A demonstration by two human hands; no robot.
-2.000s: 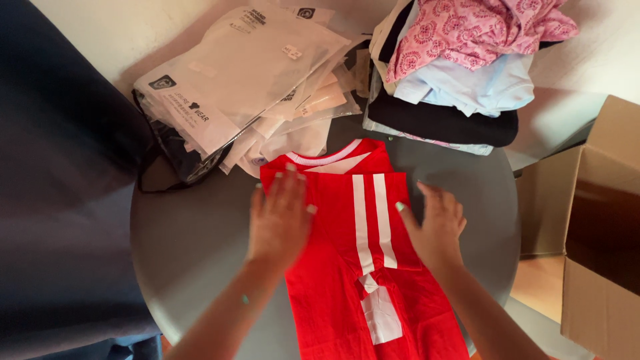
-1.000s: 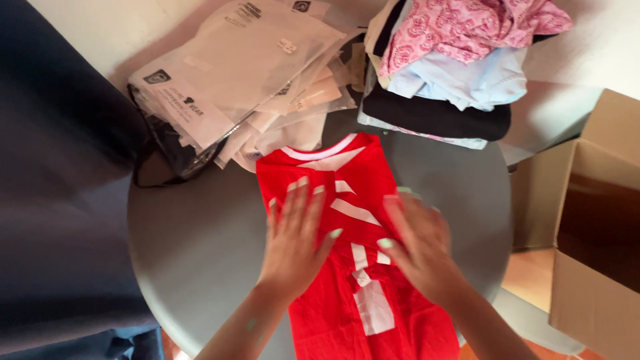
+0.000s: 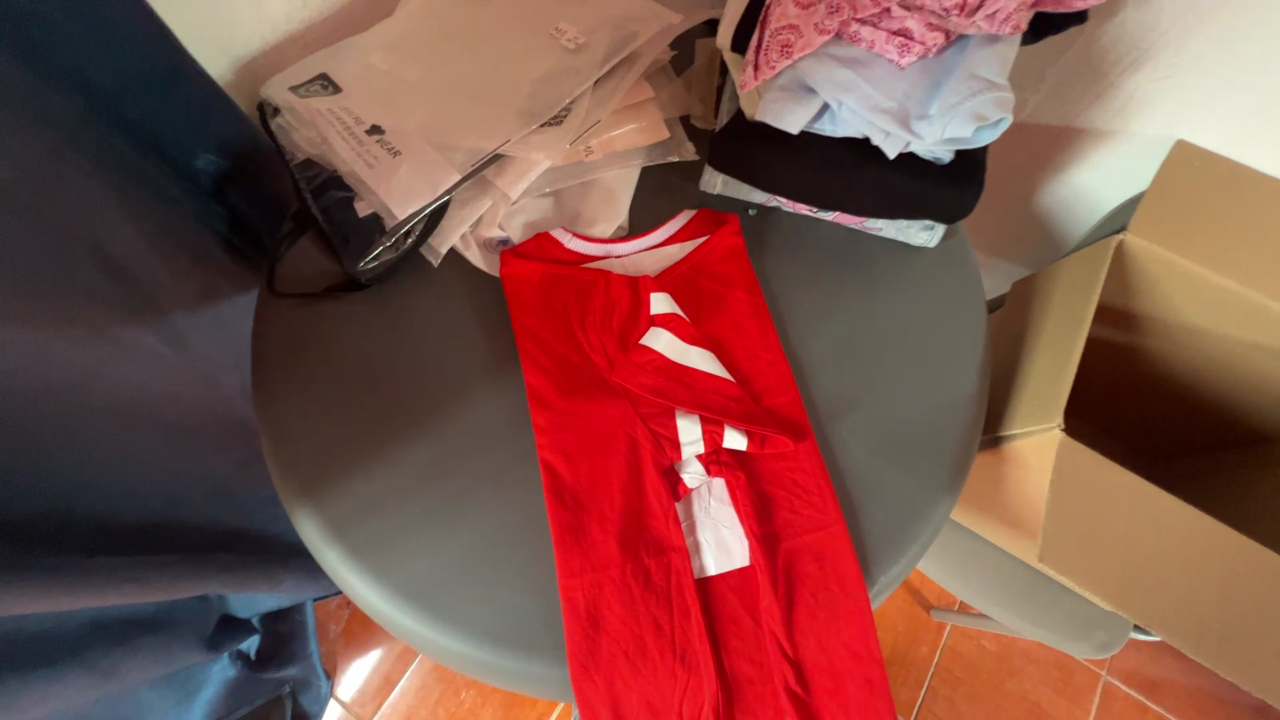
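Note:
A red shirt with white stripes and a white-trimmed collar (image 3: 600,420) lies lengthwise on the round grey table (image 3: 420,470), its sides folded inward. One striped sleeve (image 3: 700,370) is turned back over its middle, above a white patch (image 3: 714,530). The lower end of the shirt runs past the table's near edge and out of the picture. Neither my left hand nor my right hand is in view, and nothing shows what they hold or touch.
Clear plastic garment bags (image 3: 450,90) lie in a pile at the back left. Folded clothes (image 3: 850,165) are stacked at the back right. An open cardboard box (image 3: 1150,520) stands right of the table, and dark blue cloth (image 3: 120,350) hangs at the left.
Both hands, on or beside the red shirt in the earlier frames, have left the view. The striped sleeve, which lay straight two seconds ago, is now folded back at a slant across the shirt.

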